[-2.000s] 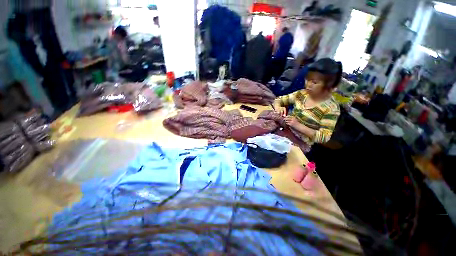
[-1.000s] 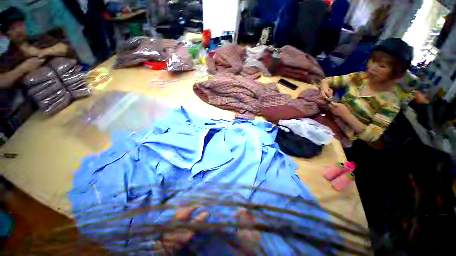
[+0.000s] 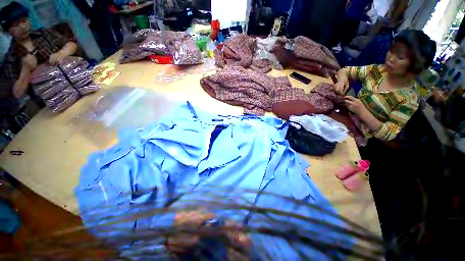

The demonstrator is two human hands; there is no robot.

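The light blue shirt (image 3: 229,163) lies heaped and wrinkled across the near part of the table, with a dark blue band showing near its far edge. My left hand (image 3: 191,228) is low in the middle of the view, on or just over the shirt. My right hand (image 3: 238,237) is close beside it on the right. Both hands are blurred and crossed by dark hair strands. A dark shape shows between them, too unclear to name. Whether the fingers grip the cloth cannot be seen.
Clear poly bags (image 3: 127,109) lie left of the shirt. Tweed jackets (image 3: 244,89) lie beyond it. A white plastic bag (image 3: 318,126) on a black item and pink thread cones (image 3: 352,176) are at right. One person handles bagged garments at left, another tweed at right.
The view has turned left and tilted down since the oldest frame. My hands have come into view and are now closer together. The person at left has the bagged bundle turned differently.
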